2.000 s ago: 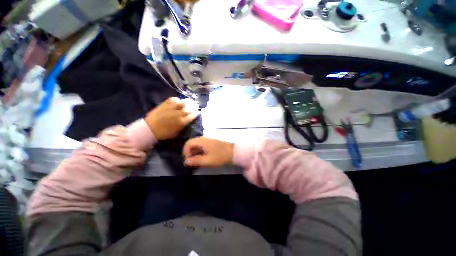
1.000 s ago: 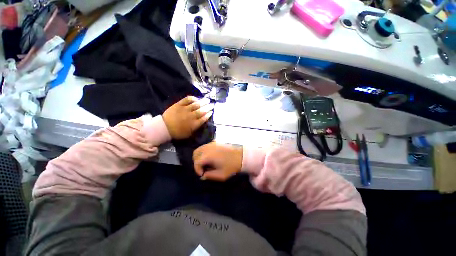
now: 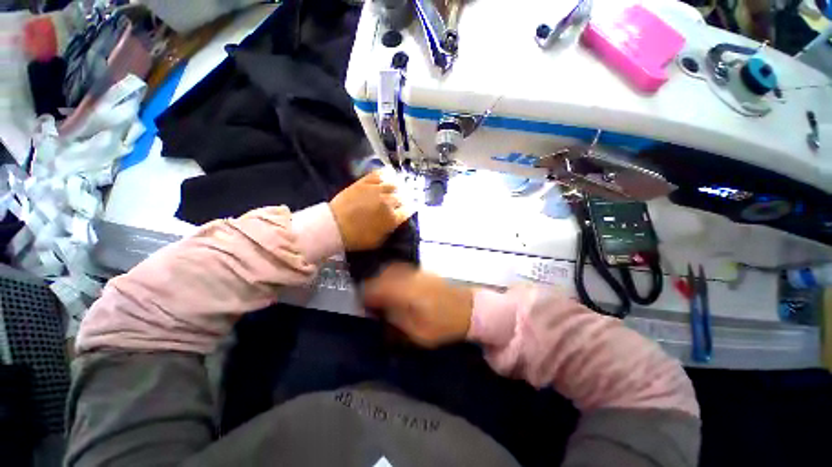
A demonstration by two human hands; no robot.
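Note:
The black garment piece point(image 3: 242, 128) lies bunched left of the needle, and a strip of it runs under both hands to the table's front edge. My left hand point(image 3: 372, 212) presses on the cloth just left of the presser foot point(image 3: 436, 187); its fingertips are washed out by the bright lamp. My right hand point(image 3: 420, 306) is blurred at the front part of the cloth, with its fingers curled on the black strip. The white industrial lockstitch machine point(image 3: 547, 109) stands behind, its needle end close to my left hand.
Fabric scissors point(image 3: 588, 274) lie right of the needle, beside a dark card or device point(image 3: 623, 233). Blue-handled snips point(image 3: 700, 315) lie further right. A pink box point(image 3: 636, 46) sits on the machine head. Tangled white strips point(image 3: 68, 196) hang at the left.
The view has shifted, so the machine and table sit further right and lower. My left hand stays by the presser foot. My right hand is now blurred, still at the front cloth.

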